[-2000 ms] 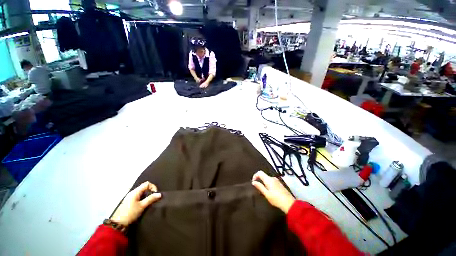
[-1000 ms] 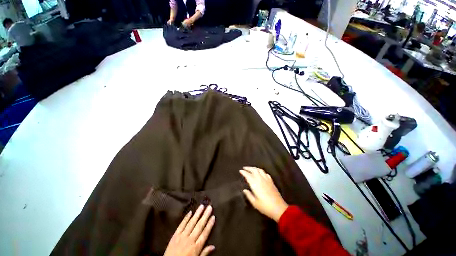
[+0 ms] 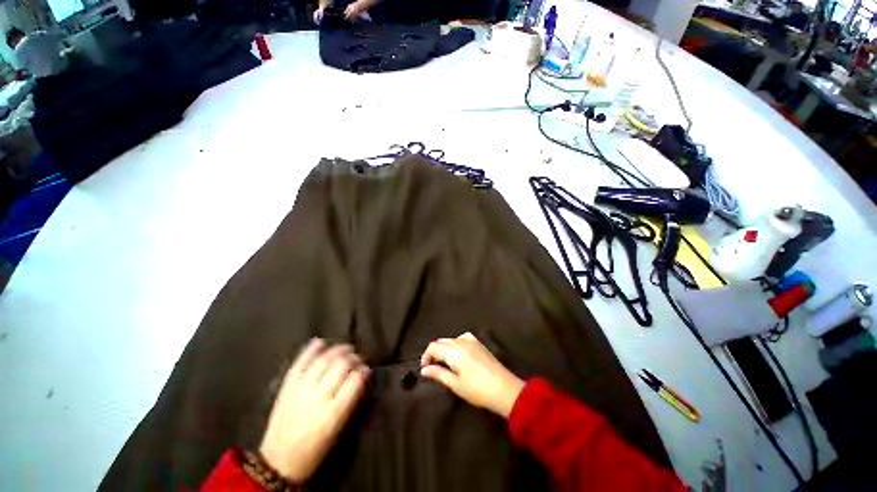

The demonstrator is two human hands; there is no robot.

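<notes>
Dark brown trousers (image 3: 288,259) lie on the white table, with another waist edge showing at the far end of the cloth. Near me is a waistband with a dark round button (image 3: 410,380). My left hand (image 3: 317,404) is on the waistband left of the button, blurred, its fingers bent down onto the cloth. My right hand (image 3: 471,373) pinches the waistband edge just right of the button. Yellow-orange thread snips (image 3: 671,396) lie on the table to the right of the trousers.
Black hangers (image 3: 598,252) and a hair dryer (image 3: 654,204) lie at right, beside a white spray bottle (image 3: 755,245), a grey pad (image 3: 726,309), a phone (image 3: 758,377), thread spools and cables. Hanger hooks (image 3: 423,154) show beyond the far waist. A person's hands (image 3: 344,12) are across the table.
My left hand has moved up and left from flat on the cloth below the waistband. My right hand has moved in beside the button and closed its fingers. The waistband's gathered left end is now covered.
</notes>
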